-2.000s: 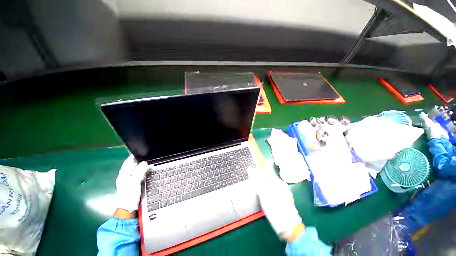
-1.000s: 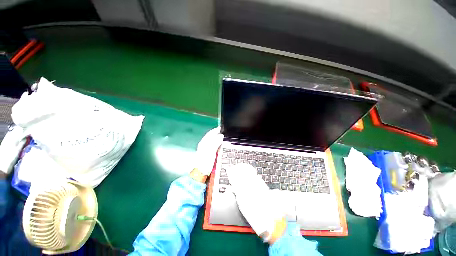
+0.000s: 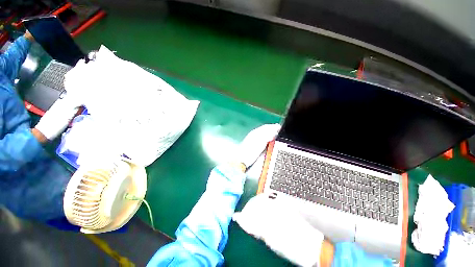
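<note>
An open laptop (image 3: pixel 333 190) with a black screen (image 3: pixel 375 122) and a silver palm rest lies on an orange-red tray (image 3: pixel 264 172) in front of me. My left hand (image 3: pixel 259 145), in a white glove, is at the laptop's left edge beside the hinge; its fingertips are partly hidden there. My right hand (image 3: pixel 281 229), also in a white glove, lies over the left front corner of the palm rest. Its underside is hidden, and I cannot tell whether it has a white cloth in it.
A cream fan (image 3: pixel 104 197) and white bag (image 3: pixel 135 104) are at the left. Beyond them, a person in blue smock (image 3: pixel 18 128) works at another laptop (image 3: pixel 49 78). White cloths (image 3: pixel 432 216) and a blue bin (image 3: pixel 458 208) are at right. A green conveyor (image 3: pixel 224 62) runs behind.
The view has turned left, so the laptop now appears further right. My right hand has moved from the keyboard to the palm rest's left front corner. My left hand stays at the left edge.
</note>
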